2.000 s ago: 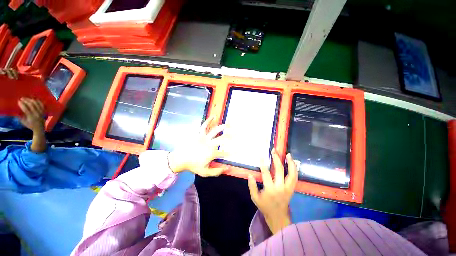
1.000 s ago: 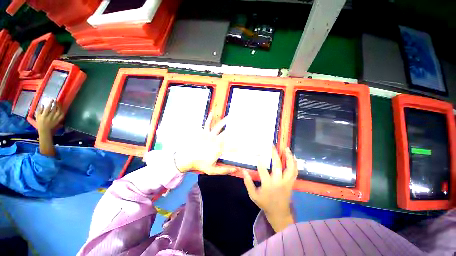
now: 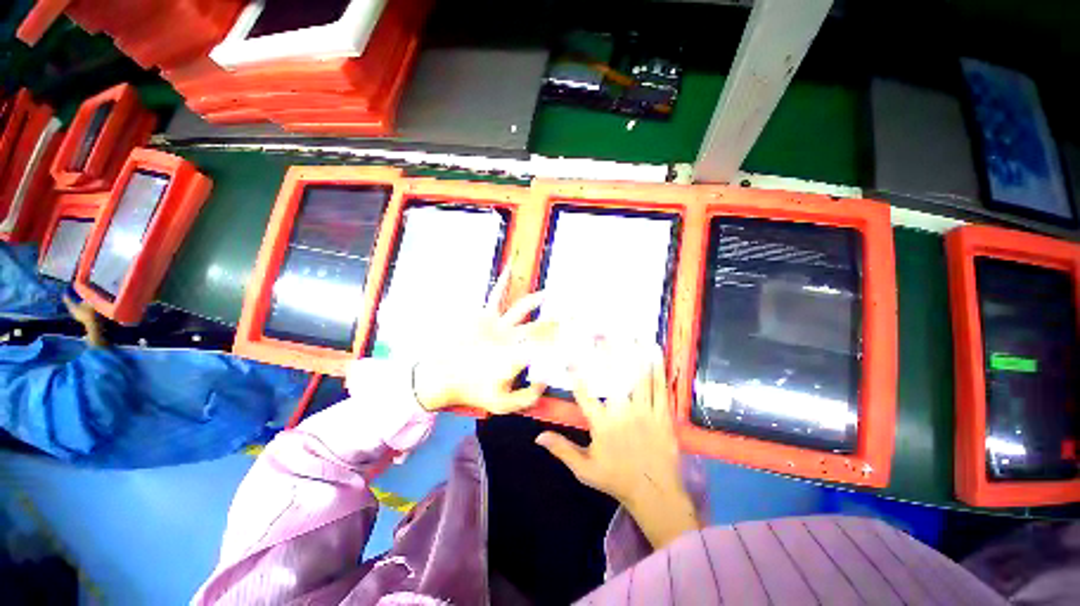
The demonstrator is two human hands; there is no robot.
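Observation:
A tablet with a bright white screen (image 3: 610, 266) lies in an orange-red tray (image 3: 535, 201) in front of me. My right hand (image 3: 634, 438) is over its lower part, fingers spread and fingertips on or just above the glass. My left hand (image 3: 480, 361) lies across the border between this tray and the one to its left, fingers apart, covering part of both. That left tablet (image 3: 444, 260) also shows a white screen, with a small green patch at its lower left. Neither hand grips anything. Glare blurs the fingertips.
Dark-screened tablets lie in trays on either side (image 3: 326, 260) (image 3: 782, 331). Another at far right (image 3: 1024, 367) shows a green bar. Orange trays (image 3: 320, 95) are piled rear left. A metal post (image 3: 758, 95), circuit-like item (image 3: 616, 77) and blue-screened tablet (image 3: 1013, 136) stand behind. A neighbour's blue sleeve (image 3: 107, 397) is left.
The tray with the green bar has come into view at the far right. The second tablet's screen has turned white. My right hand has moved up its screen slightly. The neighbour's hand has moved down.

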